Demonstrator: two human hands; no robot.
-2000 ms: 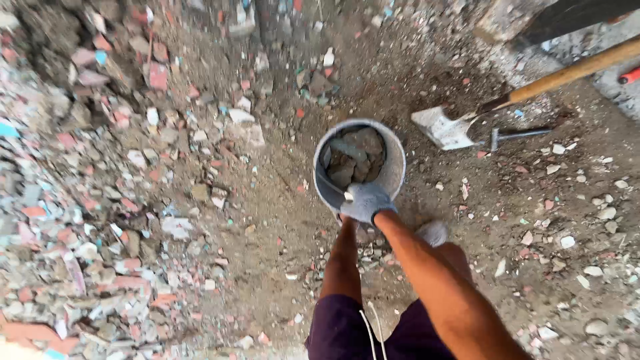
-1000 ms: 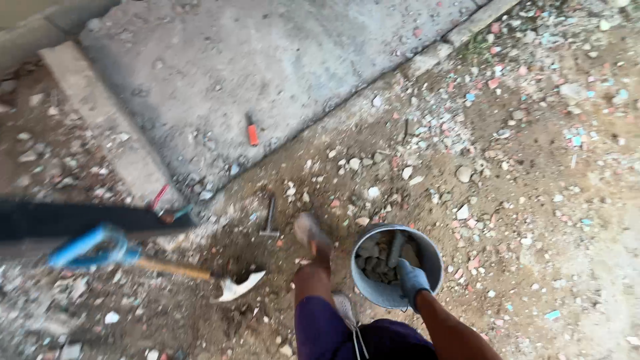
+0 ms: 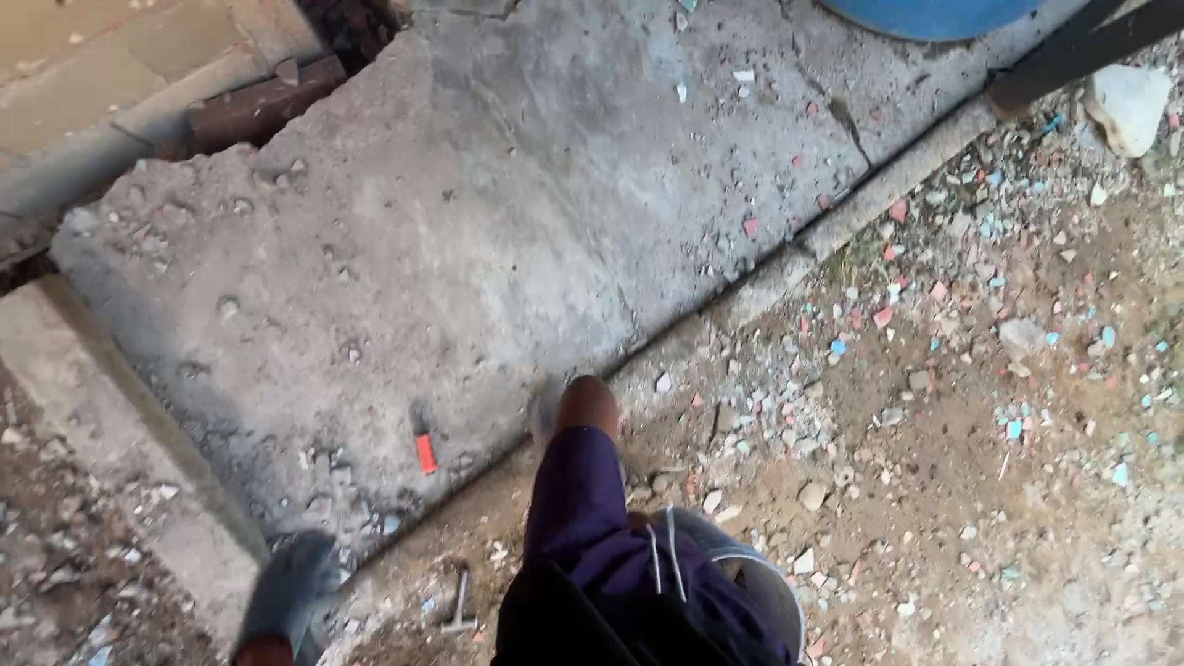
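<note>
My left hand (image 3: 289,592), in a blue-grey glove, is at the lower left over the concrete step's edge; it is blurred, and whether it holds anything cannot be told. My right hand is out of view. A metal bucket (image 3: 794,592) shows partly at the bottom, beside my purple shorts, which hide much of it; its contents are barely visible. Between my left hand and my legs, a small hammer (image 3: 460,606) lies on the dirt. On the concrete slab (image 3: 518,231) lies a small tool with an orange handle (image 3: 425,453). My knee and blurred foot are above the slab's near edge.
A low concrete curb (image 3: 120,407) runs along the left. Rubble and tile chips (image 3: 795,398) cover the dirt at right. The bottom of a blue container (image 3: 934,14) stands at the top right, near a dark post (image 3: 1064,60) and a pale rock (image 3: 1127,106).
The view has swung towards the slab. My left hand has come into view at lower left. The right hand, seen at the bucket a second ago, and the shovel are out of view.
</note>
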